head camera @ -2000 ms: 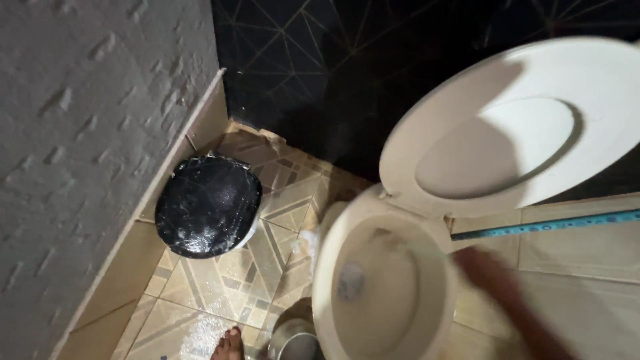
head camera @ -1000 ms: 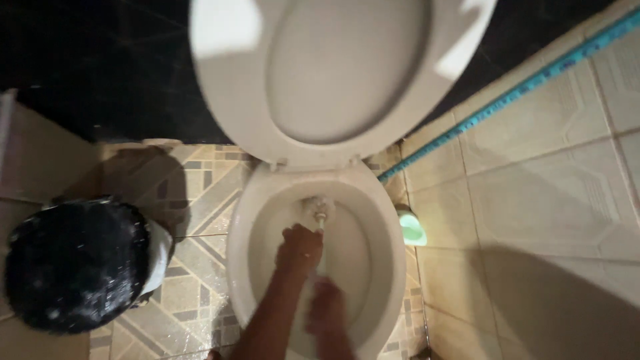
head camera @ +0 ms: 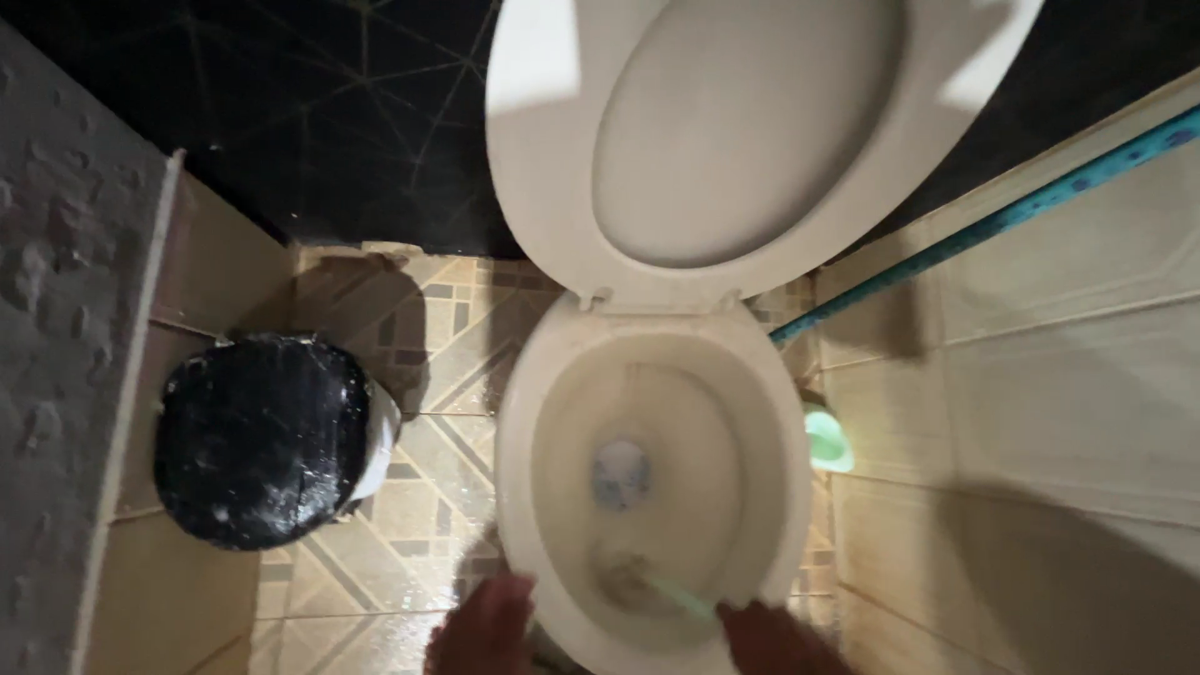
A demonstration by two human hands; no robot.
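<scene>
A toilet bowl [head camera: 652,323] stands in the middle with its lid and seat [head camera: 553,169] raised against the dark wall. My right hand [head camera: 778,637], at the bottom edge over the bowl's front right rim, grips the pale green handle of a toilet brush [head camera: 680,595]. The blurred brush head [head camera: 626,570] lies against the inner front wall of the bowl. White foam [head camera: 621,473] sits in the water. My left hand [head camera: 483,626] is beside the bowl's front left rim, blurred and partly cut off; nothing shows in it.
A bin with a black lid [head camera: 262,441] stands on the tiled floor [head camera: 441,525] at left, near the grey textured wall [head camera: 66,375]. A light green plastic holder [head camera: 827,441] is right of the bowl. A blue patterned pole [head camera: 1012,211] leans along the right tiled wall.
One second ago both hands were over the bowl, one near its back; now they are at its front, the left beside the rim. The view has swung since two seconds ago.
</scene>
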